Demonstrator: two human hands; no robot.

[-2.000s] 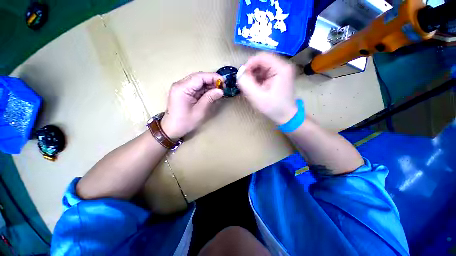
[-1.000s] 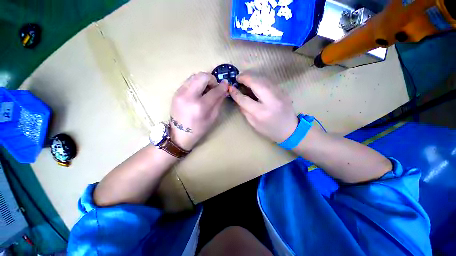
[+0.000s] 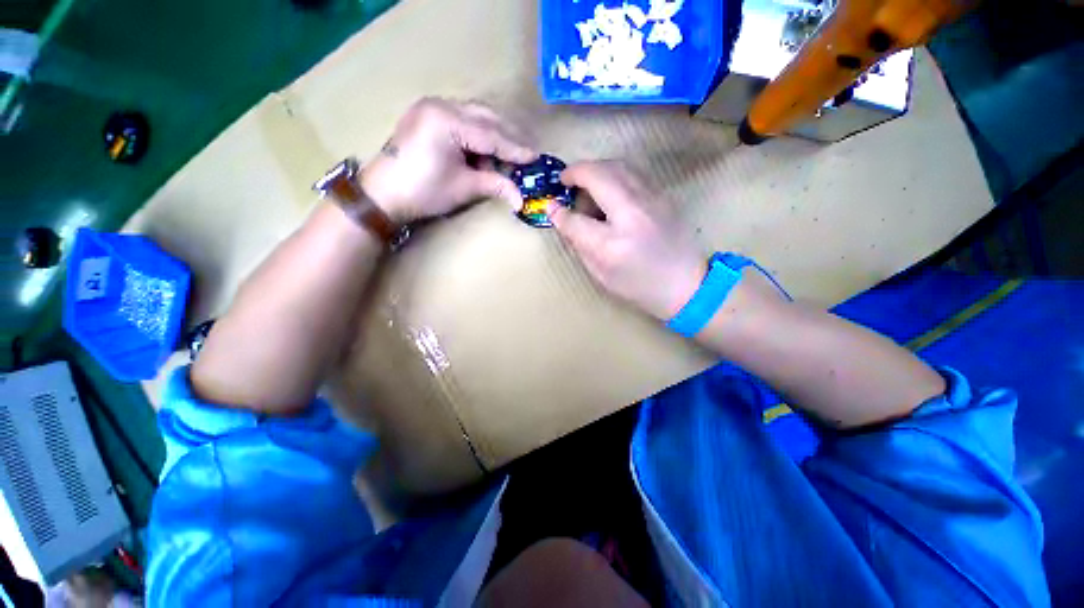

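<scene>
A round black unit point(image 3: 542, 178) with small white spots is held above the tan cardboard, between my two hands. An orange-yellow part point(image 3: 537, 209) shows at its lower edge. My left hand point(image 3: 446, 160) grips the unit's left side with thumb and fingers. My right hand point(image 3: 621, 226) grips its right side, with the thumb near the orange-yellow part. The fingertips hide parts of the unit's rim.
A blue bin with white pieces point(image 3: 618, 50) is at the top. The orange screwdriver point(image 3: 808, 81) points down-left over a metal box point(image 3: 874, 105). At left are a second blue bin point(image 3: 128, 303), two black units point(image 3: 125, 137) on green, another half hidden by my left forearm, and a grey vented box point(image 3: 57, 469).
The view has shifted, showing more of the left side. My left hand has swung to the unit's left side, and the orange-yellow part now shows at its lower edge.
</scene>
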